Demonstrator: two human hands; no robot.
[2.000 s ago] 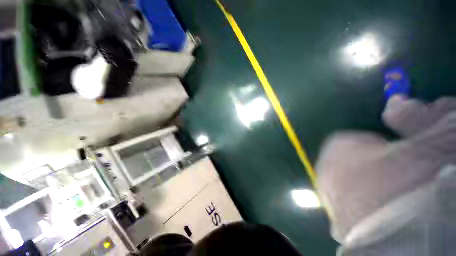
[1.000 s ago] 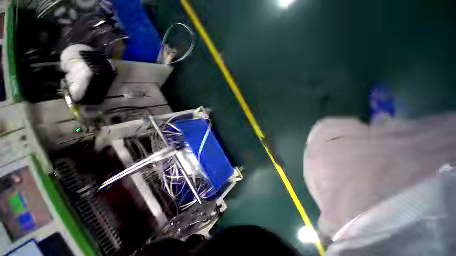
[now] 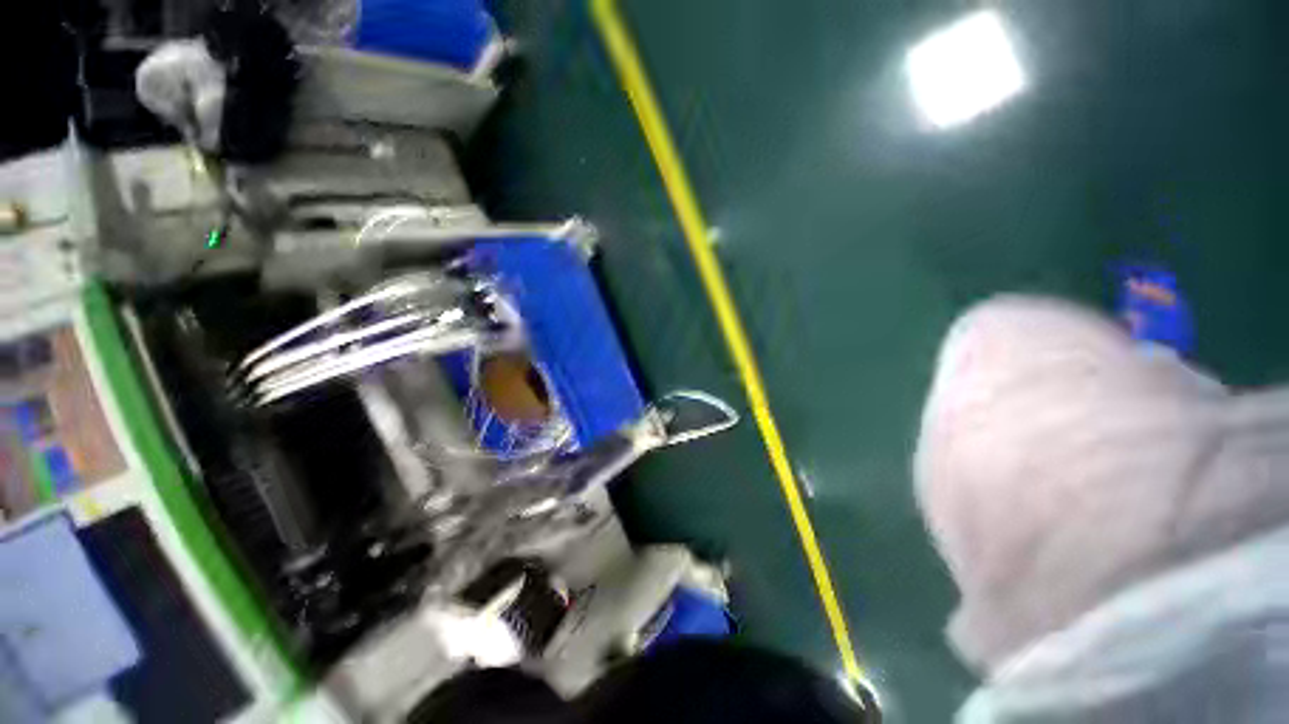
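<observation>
Neither of my hands is in the picture. Nearest on the left is a white machine with a green edge (image 3: pixel 184 481) and a dark open bay, blurred. Long pale curved strips (image 3: pixel 375 340) stick out over the bay. A blue bin (image 3: pixel 583 354) on a pale frame stands beside them, with thin loose strips and a brown round thing (image 3: pixel 513 389) in it. My pale-clothed leg (image 3: pixel 1074 453) and one blue slipper (image 3: pixel 1156 307) show at the right.
A yellow line (image 3: pixel 730 318) runs along the glossy dark green floor (image 3: pixel 848 283) between the machines and my leg. Another blue bin (image 3: pixel 424 28) is at the top left. A metal loop handle (image 3: pixel 700 416) juts toward the line. A dark rounded shape cuts across the bottom edge.
The labelled white cabinet seen two seconds ago is out of view. Since one second ago, the blue bin and strips have shifted up, and the loop handle and lower blue part show below.
</observation>
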